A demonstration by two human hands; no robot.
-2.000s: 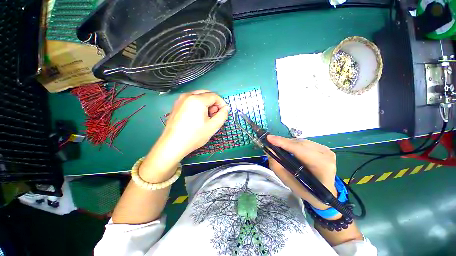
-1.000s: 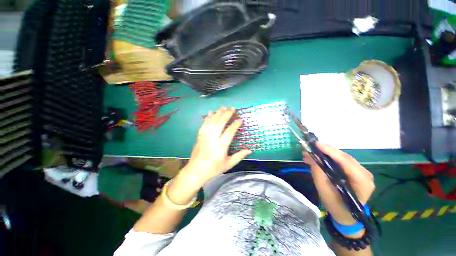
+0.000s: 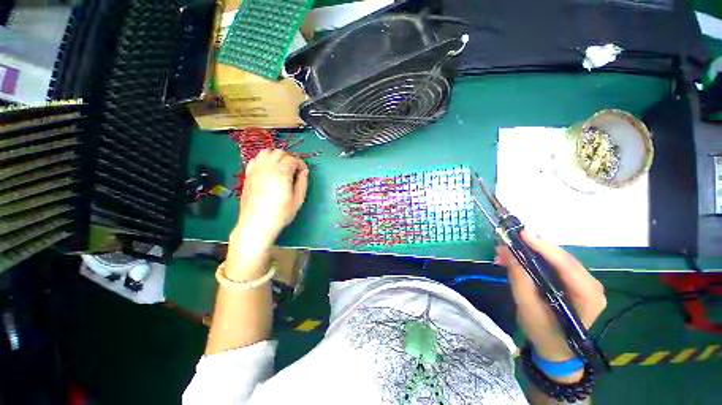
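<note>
The PCB panel point(image 3: 443, 207) lies flat near the mat's front edge, with red lead wires over its left half. My left hand point(image 3: 273, 186) is at the loose red wire pile point(image 3: 255, 141), left of the panel. Its fingers are bent over the pile's near side; whether they pinch a wire cannot be told. My right hand point(image 3: 558, 289) holds the black soldering iron point(image 3: 546, 289). The iron's tip is just off the panel's right edge.
A black fan point(image 3: 388, 103) with a wire guard stands behind the panel. A round tub point(image 3: 645, 142) with metallic bits sits on a white sheet point(image 3: 574, 225) at right. Green panels point(image 3: 265, 35) lie on a carton point(image 3: 249, 103). Black racks point(image 3: 134, 119) stand at left.
My left hand has moved from the panel's left part to the wire pile, uncovering the red wires on the panel. The view has shifted left. My right hand keeps the iron near the panel's right edge.
</note>
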